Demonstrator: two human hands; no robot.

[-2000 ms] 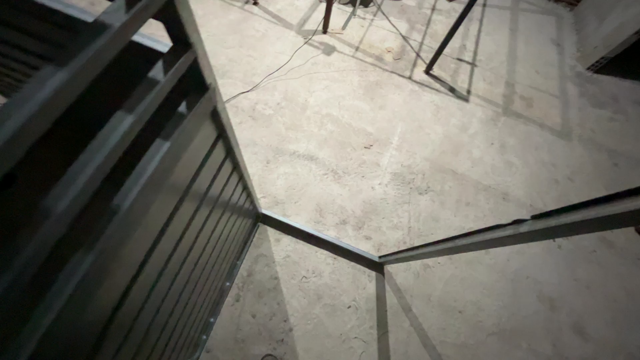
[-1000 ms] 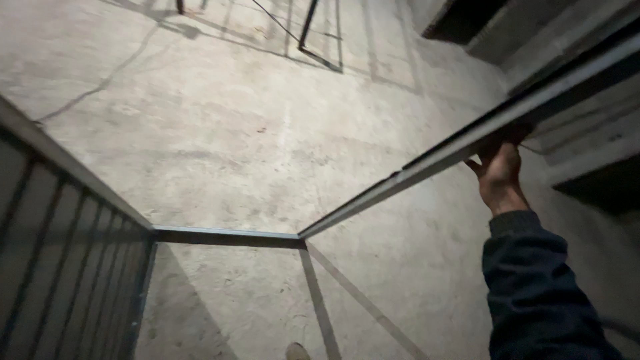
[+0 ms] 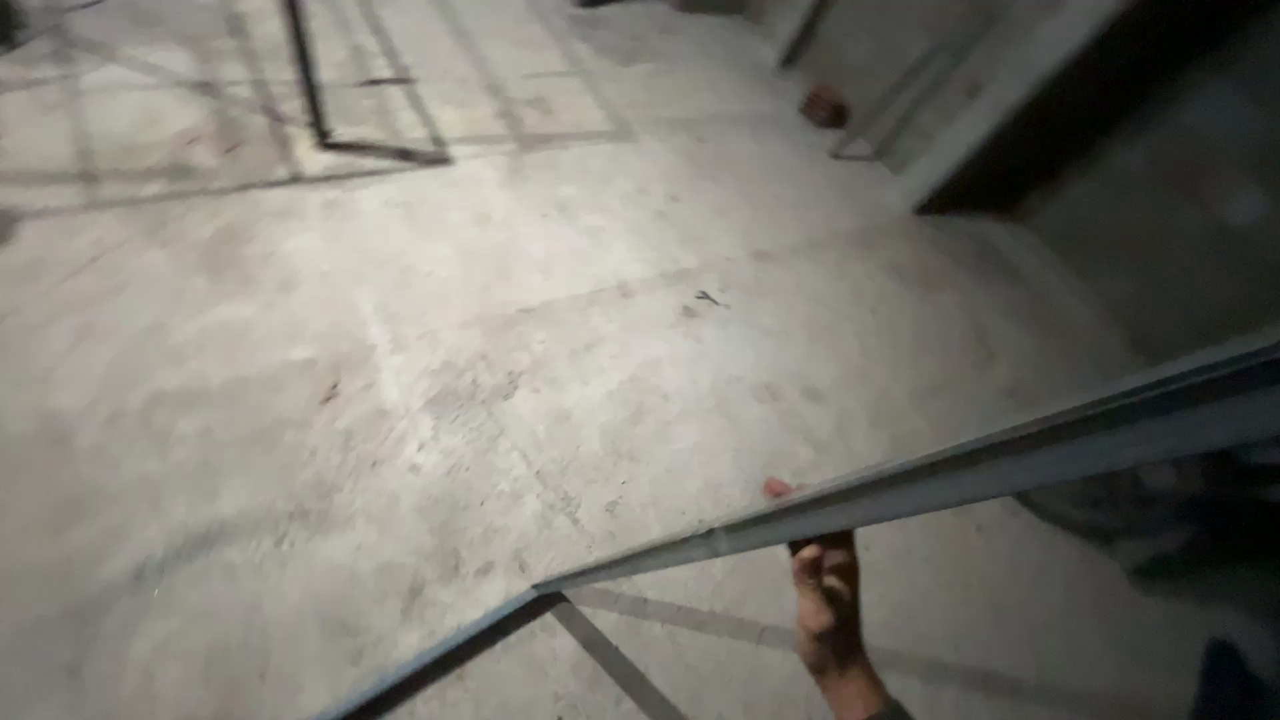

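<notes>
My right hand (image 3: 828,600) comes up from the lower edge and is closed around a long grey metal frame bar (image 3: 900,480). Its fingertips show above the bar, and part of the hand is hidden behind it. Rising to the right, the bar meets a lower metal rail (image 3: 440,655) at a corner near the bottom middle. My left hand is out of view.
Below lies a bare concrete floor (image 3: 500,350) with shadows. A dark metal frame leg (image 3: 308,80) stands at the upper left. At the upper right are a reddish-brown object (image 3: 824,106) by the wall and a dark opening (image 3: 1010,130). Blurred dark material (image 3: 1200,530) is at the right edge.
My right hand, absent in the oldest frame, was on the bar one second ago and still is. The view has swung to the right, and the slatted panel at the left has left it.
</notes>
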